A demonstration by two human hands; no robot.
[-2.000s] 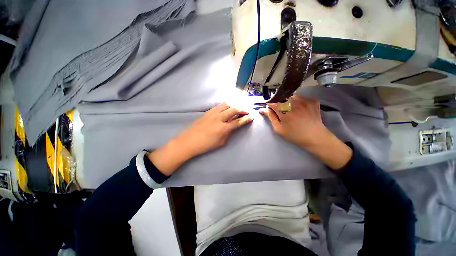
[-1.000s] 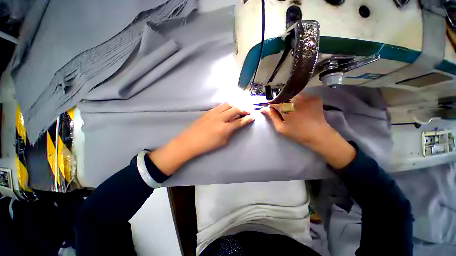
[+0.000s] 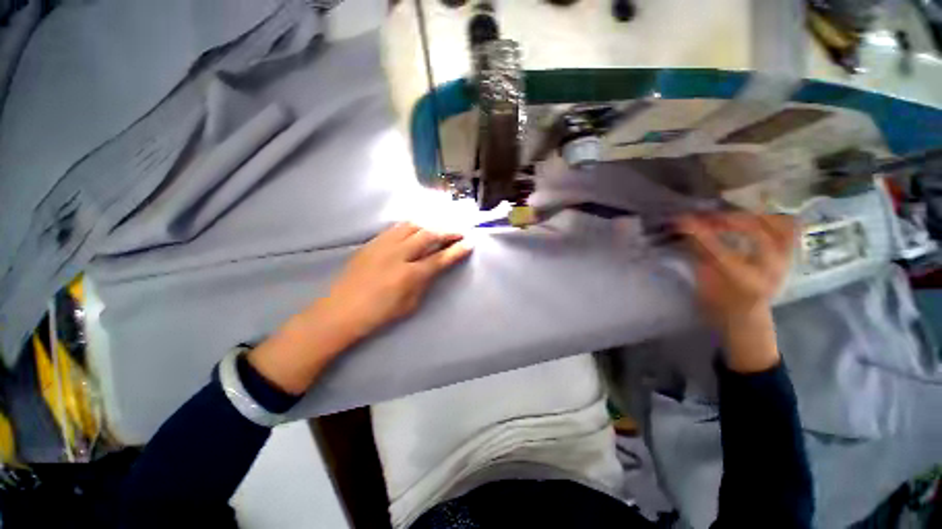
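Observation:
The grey garment panel (image 3: pixel 496 310) lies across the machine bed under the presser foot, with a seam line running left from the bright spot. My left hand (image 3: pixel 387 279) lies flat on the panel just left of the needle area, fingertips near the foot. My right hand (image 3: pixel 735 263) is blurred at the panel's right end, at bunched cloth; whether it grips the cloth is unclear. The cream sewing machine head (image 3: pixel 640 93) with teal stripe stands above. A small brass block (image 3: pixel 522 216) sits right of the foot. Glare hides the needle.
Layered grey pieces (image 3: pixel 124 155) lie at upper left. Black-and-yellow tape (image 3: pixel 57 382) marks the table's left end. White cloth (image 3: pixel 496 434) lies over the lap. More grey pieces (image 3: pixel 857 382) hang at lower right, below the table edge.
My right hand has moved right, from beside the presser foot to the panel's right end. My left hand stays by the foot. The camera view has shifted and tilted.

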